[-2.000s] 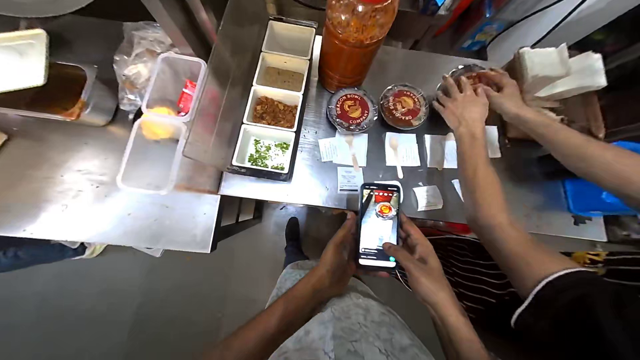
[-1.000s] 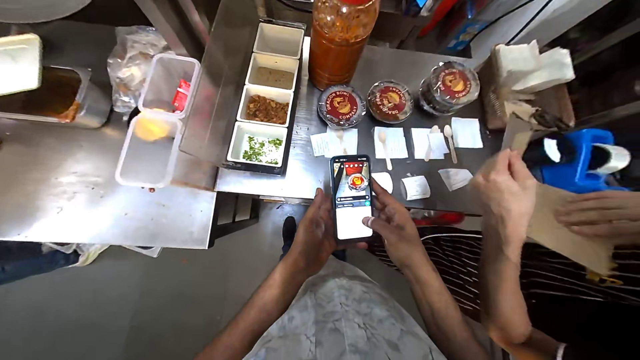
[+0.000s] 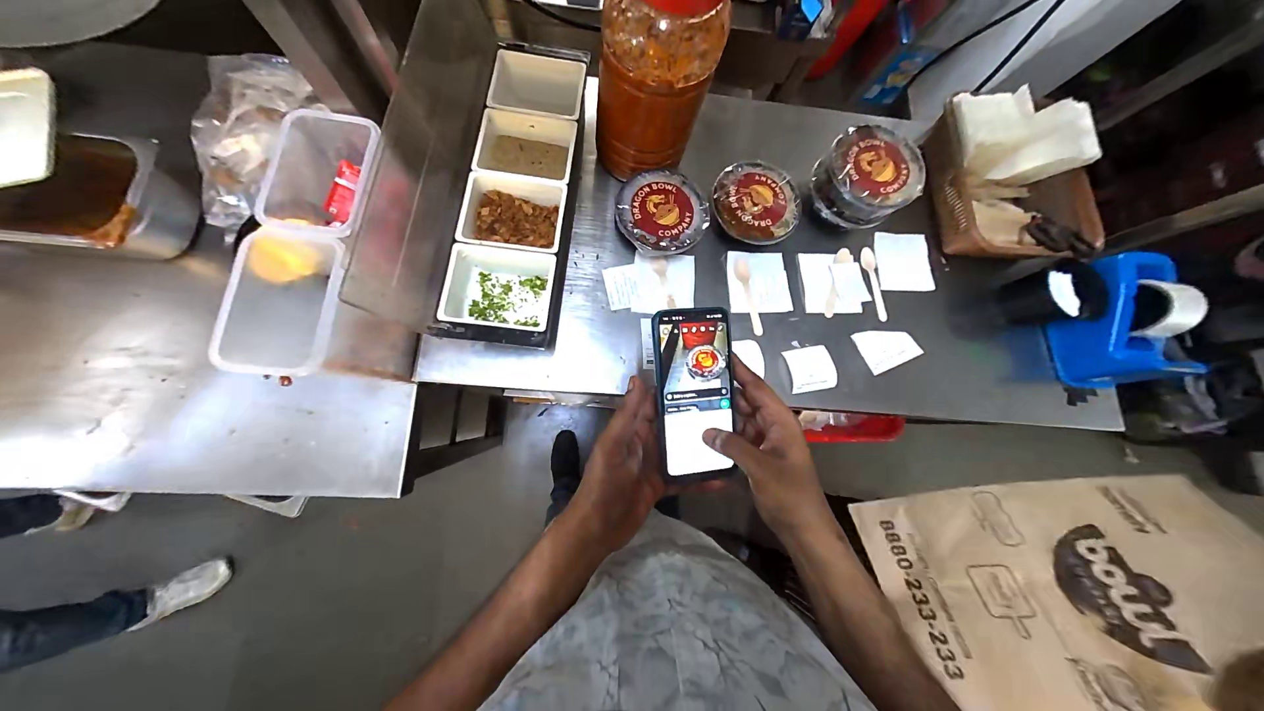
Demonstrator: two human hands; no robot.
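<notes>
A smartphone (image 3: 694, 395) is held upright over the counter's front edge. My left hand (image 3: 624, 472) grips its left side, and my right hand (image 3: 775, 444) holds its right side, the thumb over the lower screen. Beyond the phone stand lidded round bowls: one at left (image 3: 662, 211), one in the middle (image 3: 755, 202) and a stack at right (image 3: 869, 175). Paper napkins (image 3: 904, 262) with wooden spoons (image 3: 745, 286) lie before them. Small paper slips (image 3: 810, 367) lie nearer the front edge, one partly hidden by my right hand.
A rack of white containers (image 3: 508, 286) holds chopped greens and brown toppings. Behind it stands a large jar of red sauce (image 3: 657, 89). To the right are a napkin basket (image 3: 1017, 188) and a blue tape dispenser (image 3: 1121, 326). A printed brown paper bag (image 3: 1066, 583) fills the lower right.
The other person's hands have left the bowls, and the brown paper bag now spreads across the lower right. Both my hands still hold the phone.
</notes>
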